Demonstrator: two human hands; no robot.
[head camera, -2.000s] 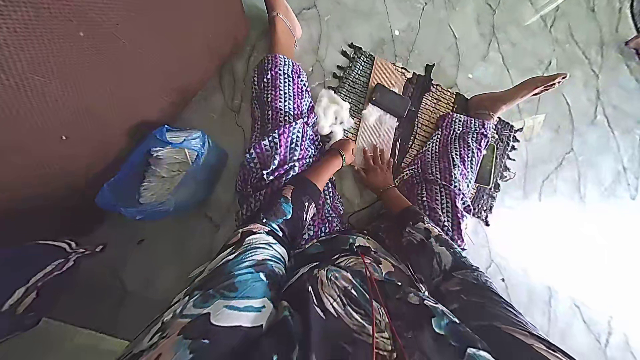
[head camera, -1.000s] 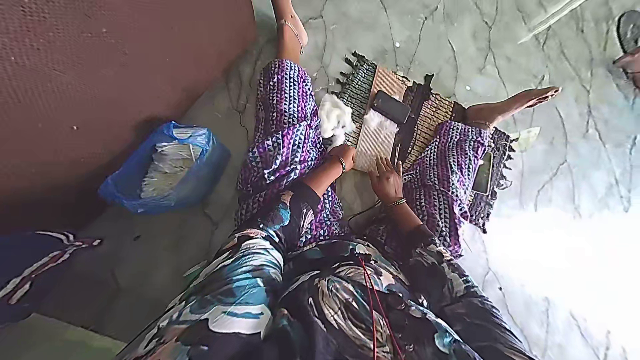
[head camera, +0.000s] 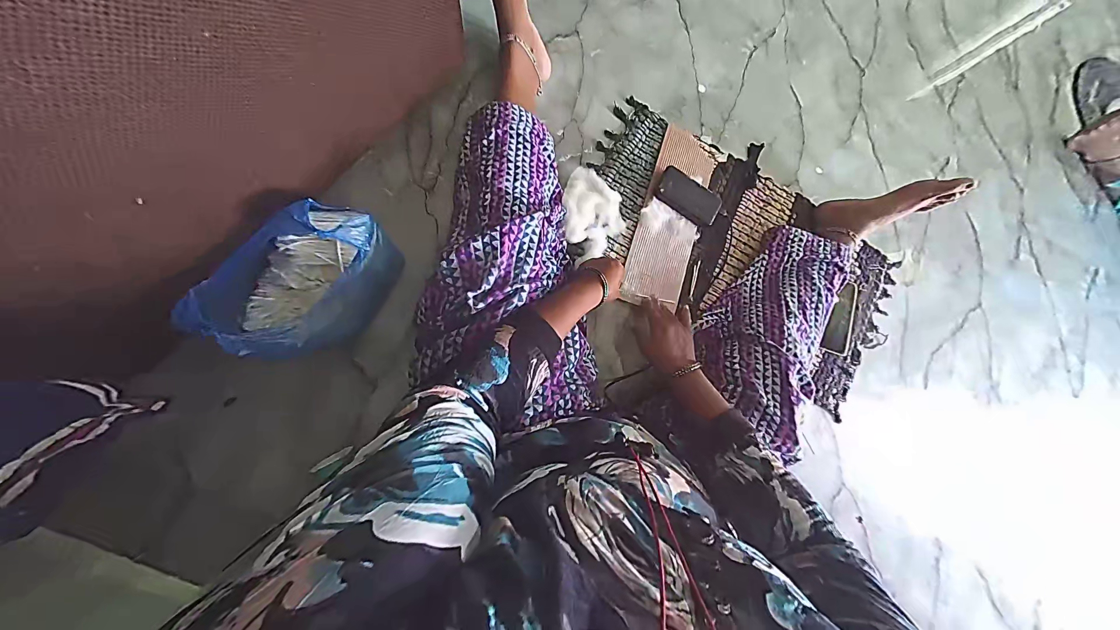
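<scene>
A ridged light-brown board (head camera: 662, 262) lies on a fringed woven mat (head camera: 754, 229) between my legs. A thin tuft of white cotton (head camera: 662, 216) rests on the board, just below a dark phone-like block (head camera: 689, 196). My left hand (head camera: 605, 276) is at the board's lower left edge, its fingers curled; whether it holds anything is too small to tell. At the near edge of the board is my right hand (head camera: 664, 335), fingertips close to the edge, any held thing hidden. A heap of fluffy white cotton (head camera: 592, 206) sits beside my left leg, above my left hand.
To the left, a blue plastic bag (head camera: 289, 280) holds many thin whitish sticks or wicks. A brown textured mat (head camera: 219, 96) covers the upper left floor. A dark flat object (head camera: 840, 318) lies beyond my right knee. At the right edge is part of some footwear (head camera: 1096, 92).
My right hand, earlier flat on the board with fingers spread, has drawn back toward me to the board's near edge. My left hand stays by the board's left side.
</scene>
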